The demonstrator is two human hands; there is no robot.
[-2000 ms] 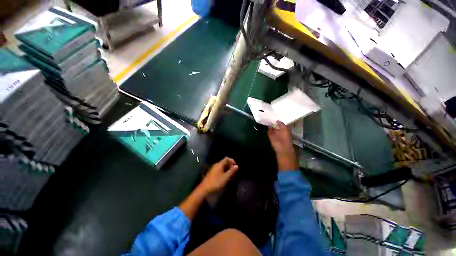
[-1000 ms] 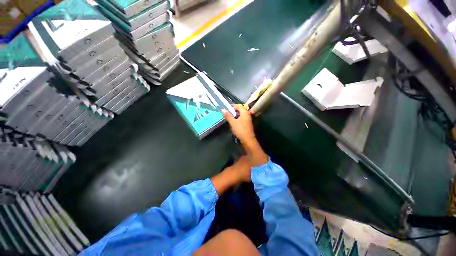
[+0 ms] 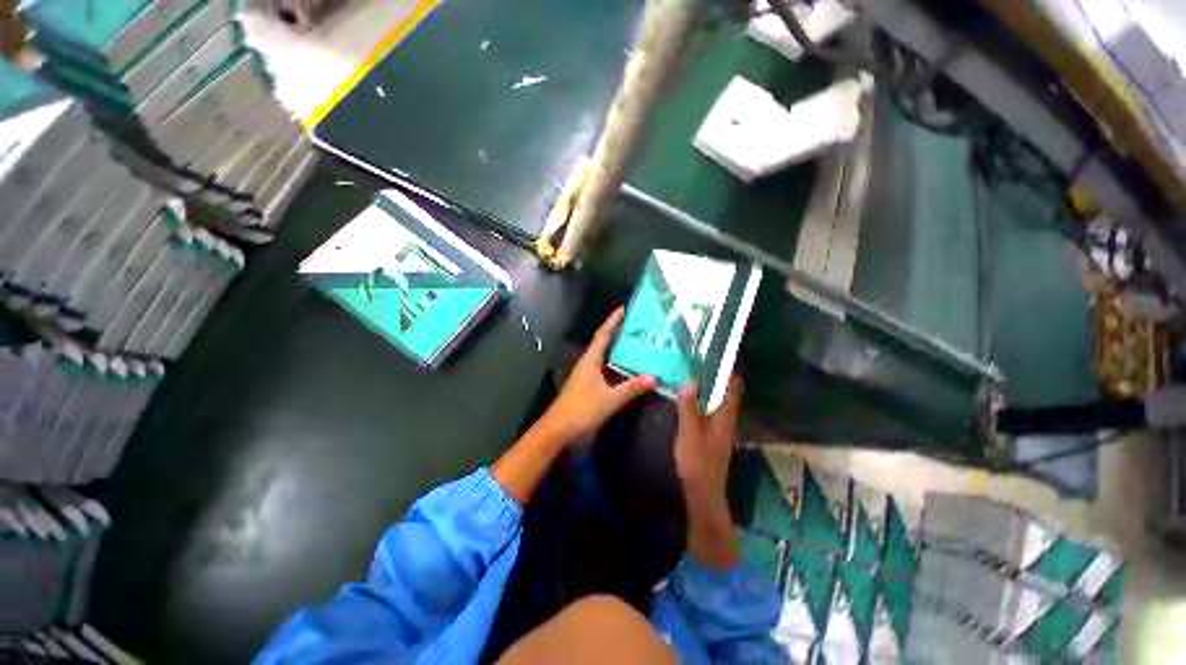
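Observation:
A closed gift box (image 3: 674,320) with a teal-and-white top is held in both hands above the lap, near the side rail. My left hand (image 3: 592,390) grips its left and lower side, thumb on the near edge. My right hand (image 3: 706,429) holds its lower right corner. The fingers under the box are hidden. Another closed box (image 3: 414,283) lies on the dark green table, left of the support post's foot.
Tall box stacks (image 3: 195,117) stand at the left. The pale support post (image 3: 637,117) rises behind the hands. An open white box (image 3: 767,130) lies on the conveyor beyond the metal side rail (image 3: 832,296). More boxes (image 3: 845,559) are at the lower right.
A closed box is now in both hands over the lap; a second ago my right hand was at the box beside the post. That box remains on the table. The view has shifted to the right.

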